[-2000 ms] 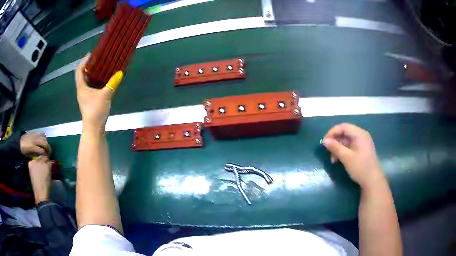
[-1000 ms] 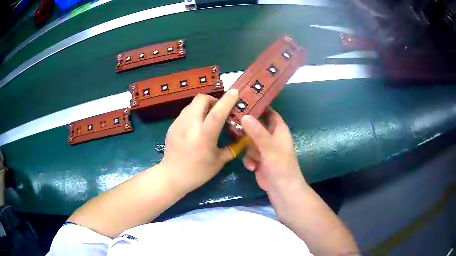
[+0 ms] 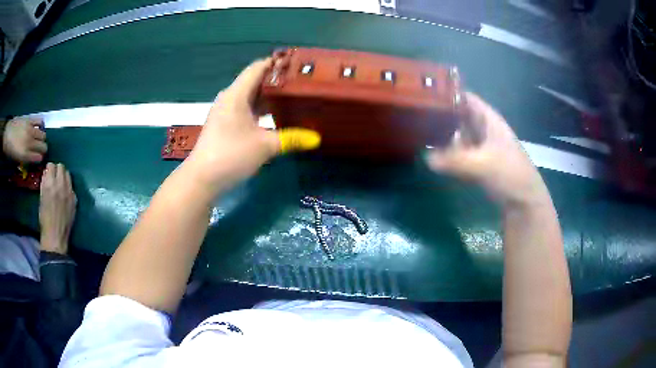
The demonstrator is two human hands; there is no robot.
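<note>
A thick stack of reddish-brown jigs [image 3: 360, 108] is held between my two hands above the green belt, its long side facing me. Its top jig shows a row of small dark squares with bright centres. My left hand [image 3: 241, 129], with a yellow finger cot on the thumb, grips the left end. My right hand [image 3: 485, 151] grips the right end; it is blurred. The silver ribbed sticks of small magnets [image 3: 334, 210] lie branched on the belt below the stack. Another jig [image 3: 180, 141] lies at the left, partly hidden by my left hand.
The green belt [image 3: 144, 169] has long white stripes. At the far left are a co-worker's hands [image 3: 56, 205] and dark sleeve, with a reddish-brown piece beside them. A white box [image 3: 18, 18] stands at the upper left. A flat dark plate [image 3: 439, 14] lies at the back.
The hands have moved apart from the tilted jig they held together and now hold a thick stack level by its ends. The view has swung left, showing the co-worker's hands and the magnet sticks.
</note>
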